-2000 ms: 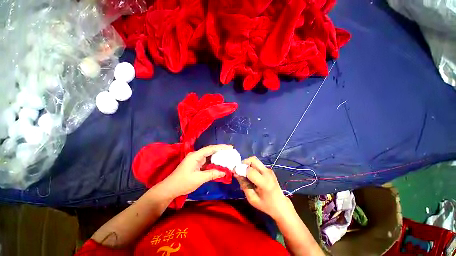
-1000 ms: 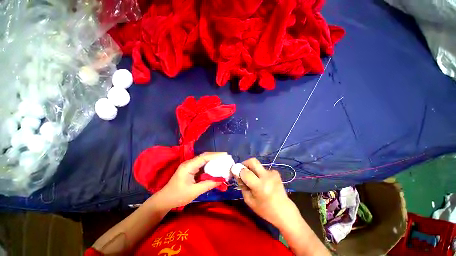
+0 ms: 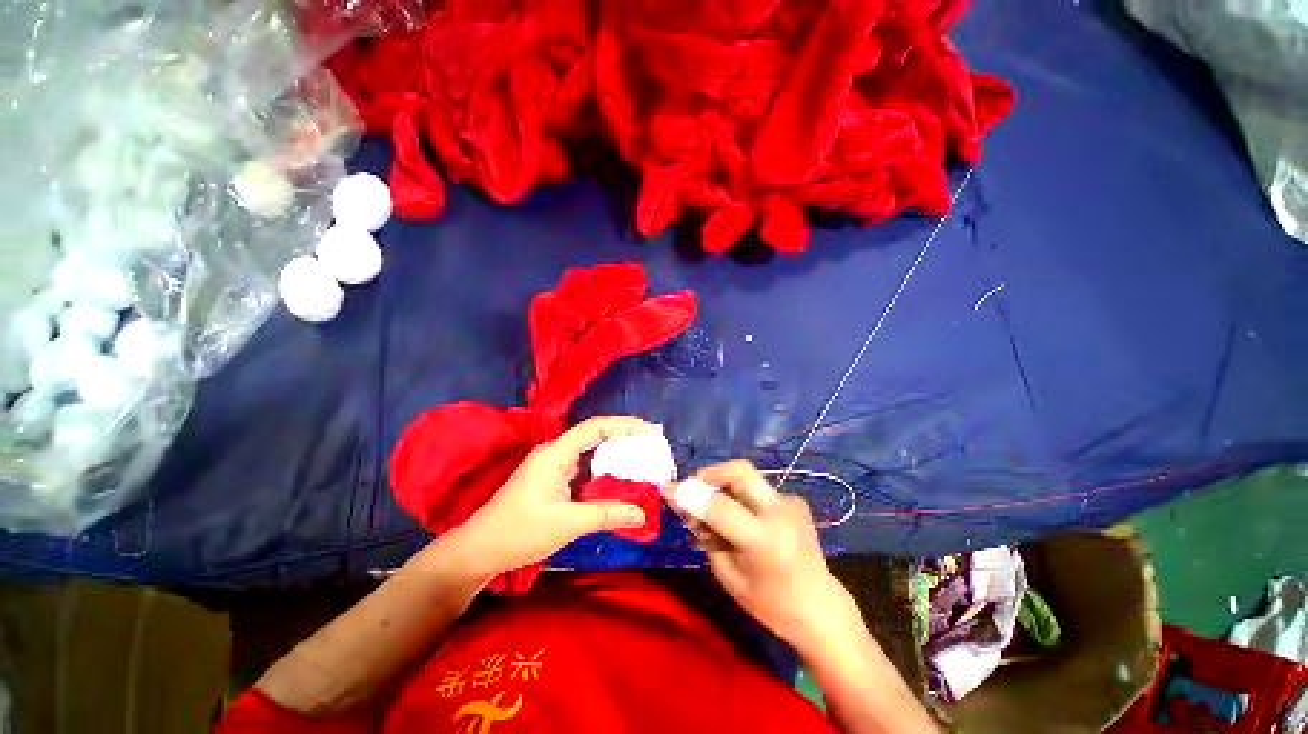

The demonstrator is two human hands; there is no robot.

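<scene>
A red plush piece [image 3: 456, 462] with floppy lobes lies at the table's near edge. My left hand [image 3: 552, 495] holds one of its ends with a white ball [image 3: 634, 456] set against it. My right hand [image 3: 746, 523] is just right of the ball, fingertips pinched close to the seam between ball and plush. A white finger wrap [image 3: 696, 498] is on a right finger. The needle is too small to make out. White thread [image 3: 852, 499] loops out to the right of my right hand.
A large red plush pile [image 3: 717, 115] lies at the far side. A clear bag of white balls [image 3: 144, 287] is at left, with three loose balls [image 3: 349, 253] beside it. A long white thread [image 3: 889, 316] slants across the blue cloth. A cardboard box [image 3: 1097, 617] holds fabric scraps below right.
My left hand has turned the ball and plush end, so more red shows under the ball. My right fingertips have shifted slightly away from the ball. The thread loop has changed shape.
</scene>
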